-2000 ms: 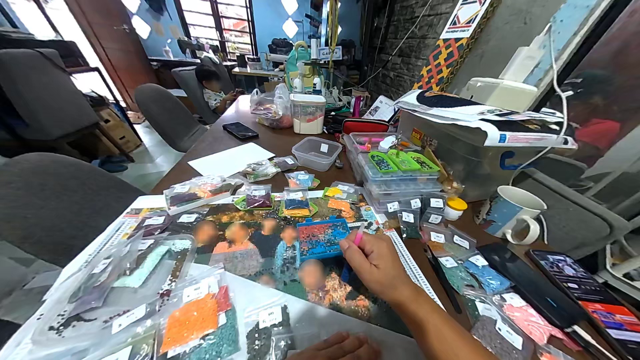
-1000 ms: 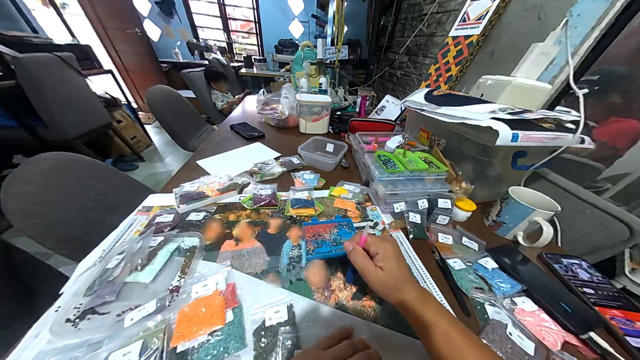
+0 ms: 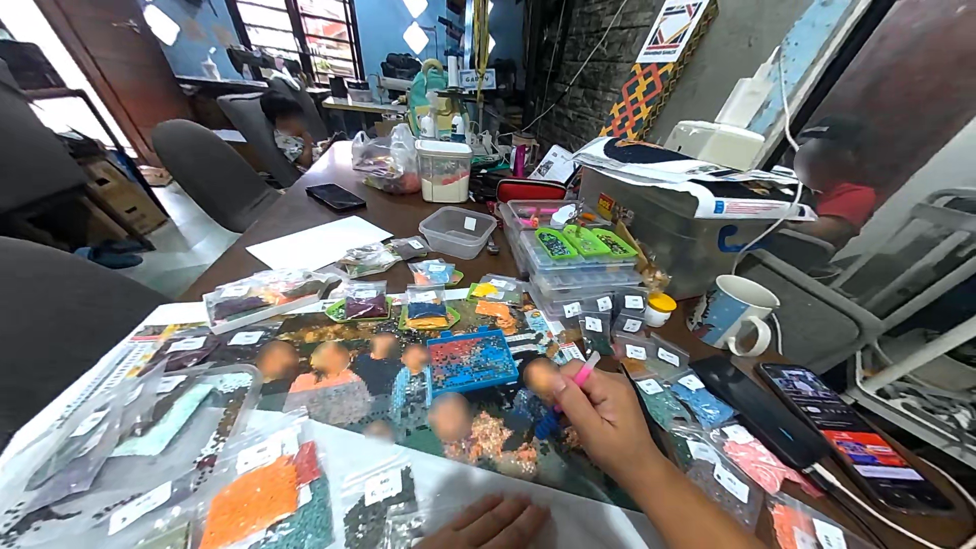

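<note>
My right hand (image 3: 610,415) holds a pink pen-like applicator (image 3: 585,369) over the right part of a diamond painting canvas (image 3: 427,442) that pictures several people. A blue plastic tray (image 3: 471,361) of small mixed beads lies on the canvas, left of that hand. Flat on the white cover sheet (image 3: 358,450), at the bottom edge, rests my left hand (image 3: 496,522), partly cut off. Near it are a bag of dark beads (image 3: 377,496) and a bag of orange beads (image 3: 252,496). The applicator's tip is hidden by the fingers.
Stacked clear cases with green trays (image 3: 585,242) stand behind the canvas. A clear tub (image 3: 457,232), a phone (image 3: 335,197), a mug (image 3: 733,314), a lit phone (image 3: 854,435) and a black power bank (image 3: 755,412) surround it. Bead bags lie on both sides. Two people sit farther back.
My right hand has moved from beside the blue tray's right edge to a spot a little right of it, over the canvas. My left hand stays at the bottom edge.
</note>
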